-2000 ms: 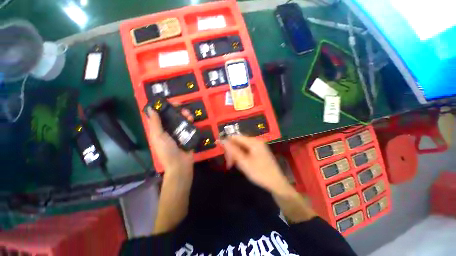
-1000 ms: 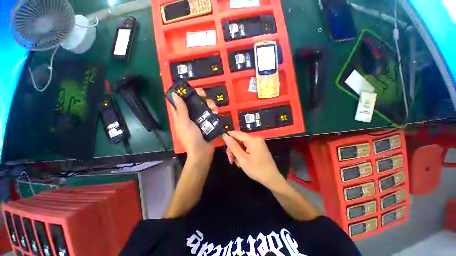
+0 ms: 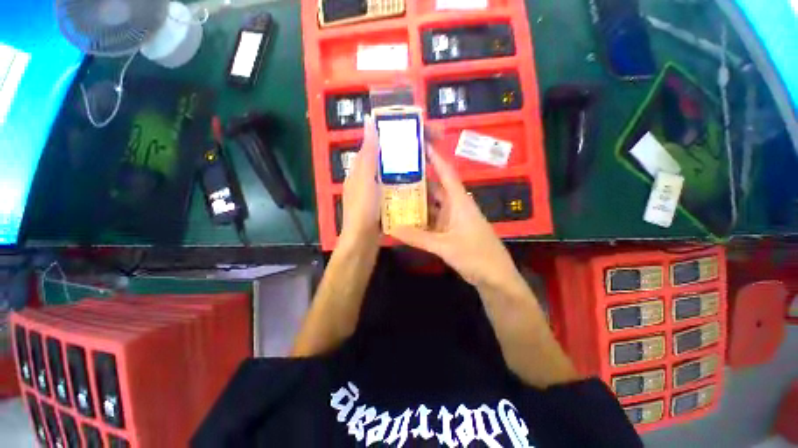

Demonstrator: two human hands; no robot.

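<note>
A gold keypad phone (image 3: 402,166) is held upright, front up with its screen lit white, above the middle of the red phone tray (image 3: 538,166). My left hand (image 3: 360,188) grips its left side. My right hand (image 3: 455,210) is at its lower right side, with the thumb by the bottom keys. Black phone backs (image 3: 472,95) lie face down in several tray slots. A white label slip (image 3: 484,148) lies in a right-column slot with no phone. Another label slip (image 3: 382,57) lies in a left-column slot. My hands hide parts of the lower slots.
Left of the tray are a barcode scanner (image 3: 265,162), a black phone (image 3: 220,188), a black device (image 3: 248,54) and a fan (image 3: 114,24). Right are a second scanner (image 3: 574,136), a dark smartphone (image 3: 623,37) and a mat (image 3: 691,131). Tray stacks stand lower left (image 3: 175,350) and right (image 3: 595,324).
The face-down black phone is no longer in my left hand. Both hands now hold a gold phone face up. The gold phone lying across the right column is gone from there. The view has shifted.
</note>
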